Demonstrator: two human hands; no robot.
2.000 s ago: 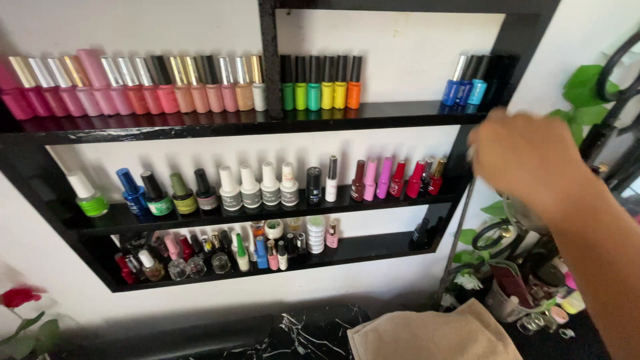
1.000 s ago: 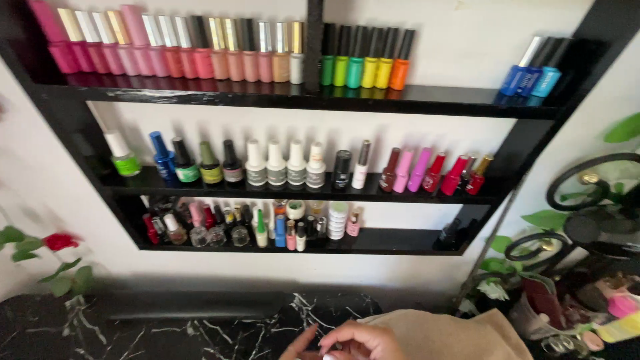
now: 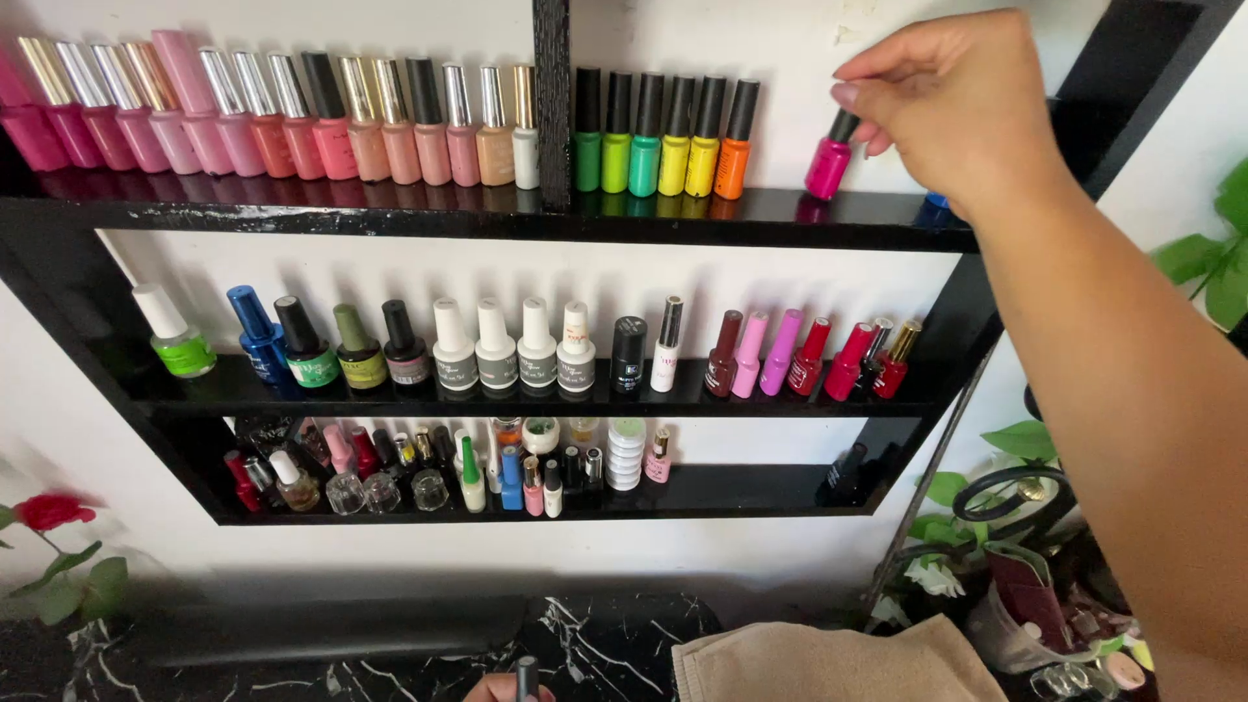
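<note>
My right hand (image 3: pixel 960 112) pinches the black cap of a magenta nail polish bottle (image 3: pixel 830 168) between thumb and fingers. The bottle leans slightly, its base at the top shelf (image 3: pixel 770 210), right of an orange polish bottle (image 3: pixel 734 166) with a black cap. Behind my wrist a bit of a blue bottle (image 3: pixel 937 200) shows. My left hand (image 3: pixel 497 688), mostly cut off by the bottom edge, holds a small bottle with a dark cap (image 3: pixel 526 675); its body is out of view.
Pink and nude polish bottles (image 3: pixel 366 146) line the upper left. Two lower shelves (image 3: pixel 439 400) hold more bottles and small jars. Below are a black marbled surface (image 3: pixel 604 624) and a beige towel (image 3: pixel 829 663). A cluttered container (image 3: pixel 1024 624) and a black curled metal piece (image 3: pixel 1004 502) stand at right.
One second ago my hands were low at the bottom edge; my right hand is now up at the top shelf with the magenta bottle, which the earlier frames do not show there.
</note>
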